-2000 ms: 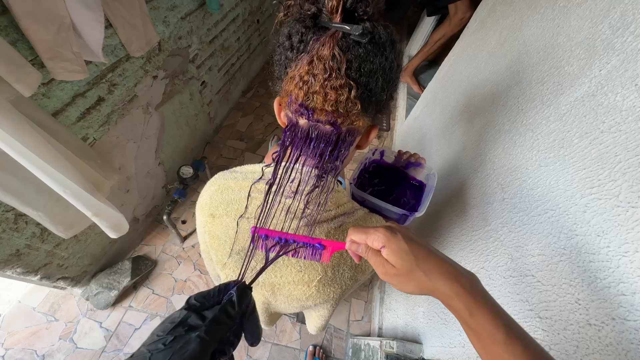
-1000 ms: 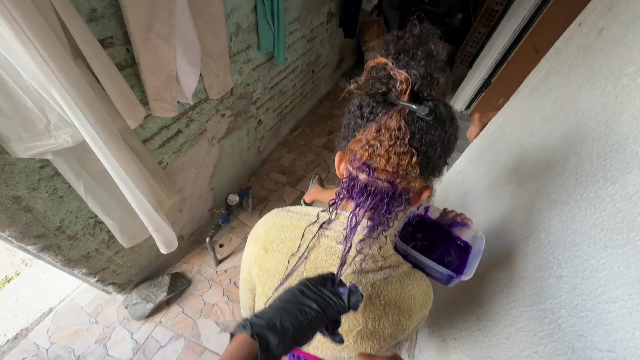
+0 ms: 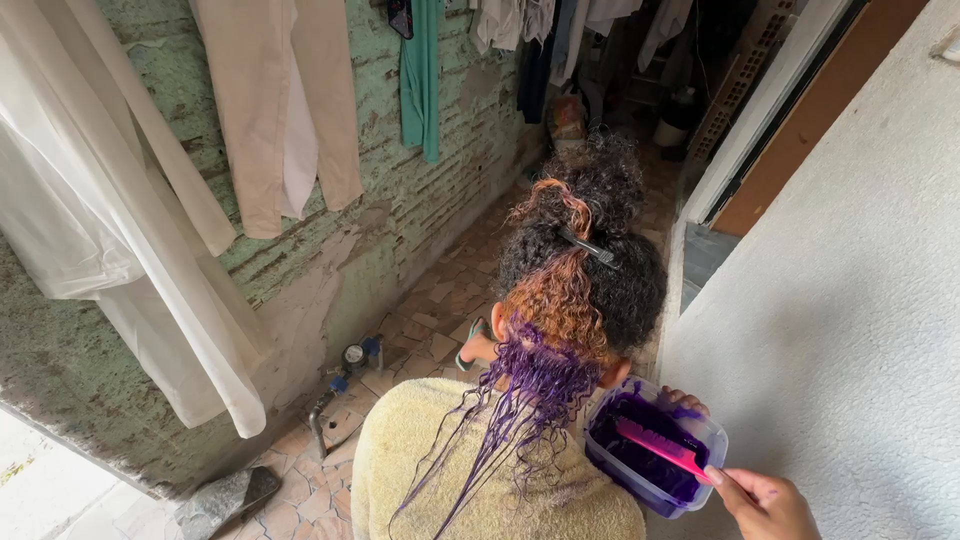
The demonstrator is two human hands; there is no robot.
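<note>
My right hand [image 3: 761, 501], bare, grips the handle of a pink comb [image 3: 660, 448], whose toothed part lies in the purple dye of a clear plastic tub [image 3: 716, 439]. A hand of the seated person [image 3: 686, 401] holds the tub's far rim beside their right shoulder. Purple-coated strands [image 3: 517, 390] hang from the nape over a yellow towel [image 3: 427, 442] on the person's shoulders. Above them the hair is orange and black, pinned up with a dark hair clip [image 3: 591, 249]. My left hand is out of view.
A white textured wall [image 3: 847, 300] rises at the right, near the tub. Clothes [image 3: 262, 112] hang along the green wall at the left. Low down stand a water meter with a pipe [image 3: 355, 356] and a stone [image 3: 225, 504] on the tiled floor [image 3: 427, 315].
The comb, earlier in the strands below the nape, is now in the tub. My gloved left hand, which held the strands, has left the view, and the strands hang loose. The view has tilted up.
</note>
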